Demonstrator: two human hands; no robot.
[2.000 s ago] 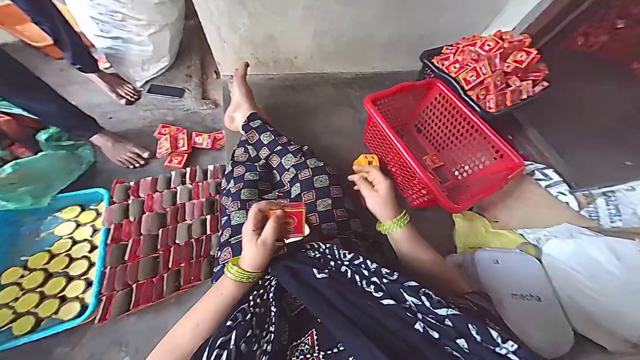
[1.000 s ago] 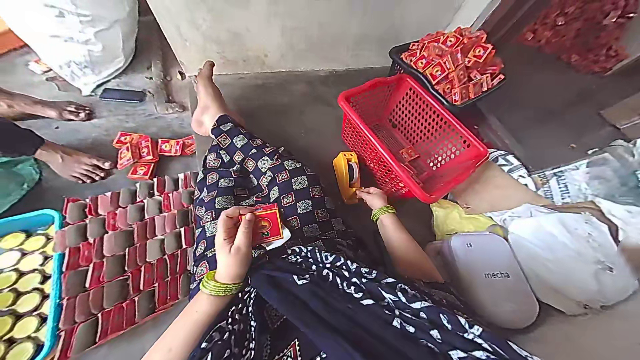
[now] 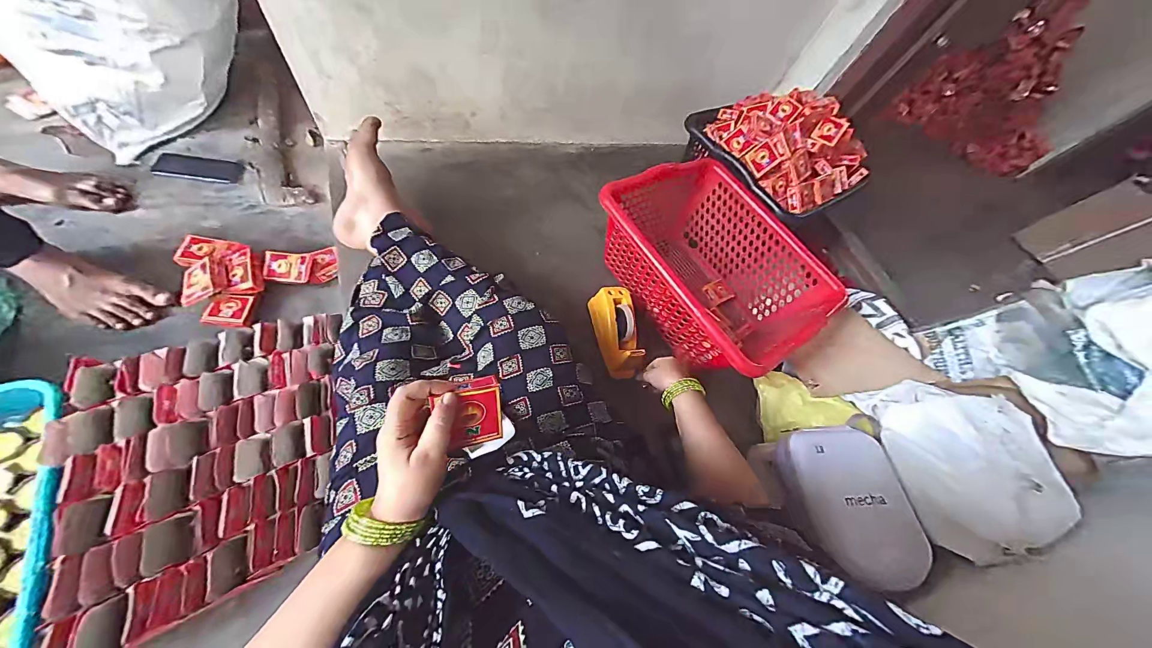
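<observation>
Between its thumb and fingers my left hand (image 3: 414, 445) holds a small red printed box (image 3: 477, 412) above my lap. A white piece (image 3: 493, 439) shows just under the box. My right hand (image 3: 668, 376) is low beside my right leg, at the near end of a yellow tape dispenser (image 3: 614, 331) that stands on the floor. The fingertips are at the dispenser's end, partly hidden, and whether they grip anything cannot be told. Just right of the dispenser is a red perforated plastic basket (image 3: 630, 238) with a few small red boxes (image 3: 718, 291) inside.
Behind the red basket, a black basket (image 3: 796, 214) is heaped with red boxes. More boxes (image 3: 229, 270) lie on the floor near another person's feet (image 3: 90, 283). A mat (image 3: 175, 441) of red and grey pieces, a blue tray (image 3: 40, 540), a grey case (image 3: 855, 508) and white bags (image 3: 972, 468) flank me.
My right hand has moved down from in front of the red basket to the tape dispenser's near end. My left hand keeps hold of the red box.
</observation>
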